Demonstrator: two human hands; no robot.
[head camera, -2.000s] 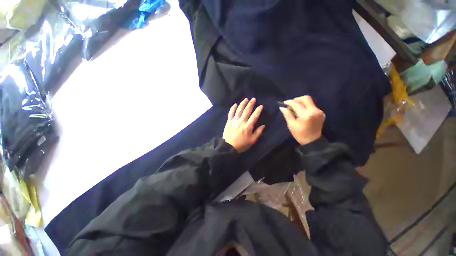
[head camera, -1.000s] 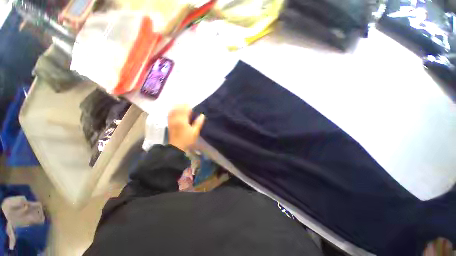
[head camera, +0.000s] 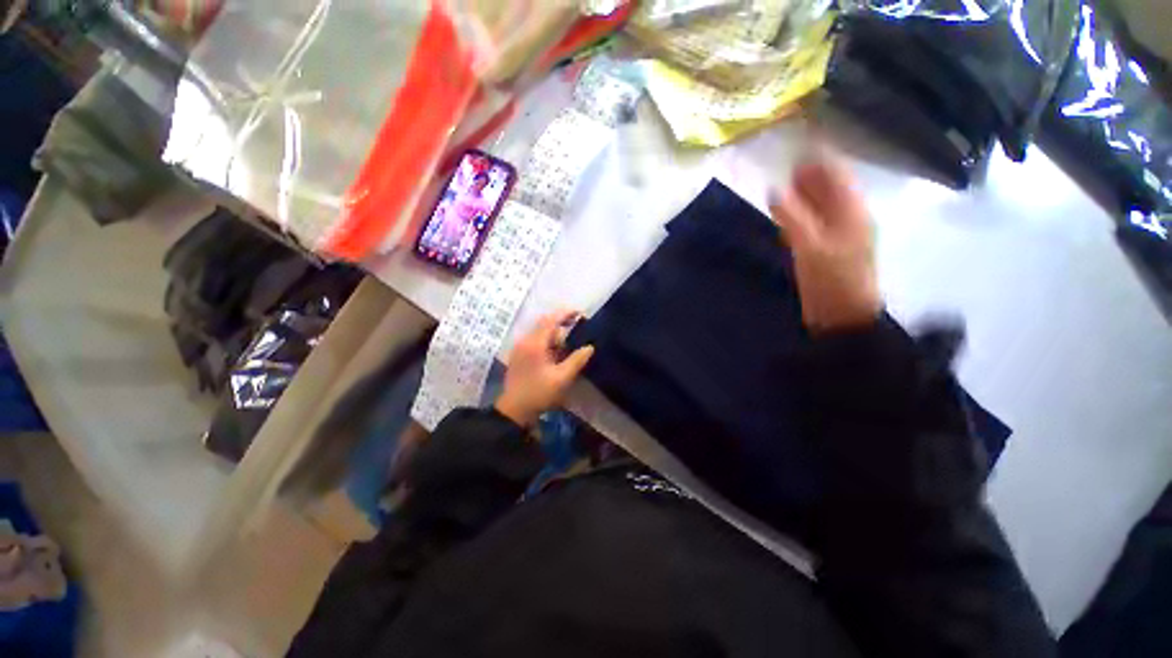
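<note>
Dark navy trousers (head camera: 694, 334) lie folded shorter on the white tabletop in front of me. My left hand (head camera: 542, 366) is at their left edge near the table's front, fingers bent around a small dark item that I cannot make out; whether it also grips the cloth is unclear. My right hand (head camera: 833, 244) is blurred, raised over the far right side of the trousers, and I cannot tell if it holds anything. My right sleeve hides the right part of the trousers.
A lit smartphone (head camera: 465, 212) lies beside printed label strips (head camera: 495, 283). Orange-banded clear bags (head camera: 289, 116) are at the far left. A yellow-backed sheet (head camera: 739, 90) and bagged dark trousers (head camera: 919, 84) lie along the far side. A cream bin (head camera: 109, 347) with dark cloth stands left.
The trousers went from laid out long to a shorter folded shape. My right hand came from the lower right corner to above them. My left hand moved slightly right in view.
</note>
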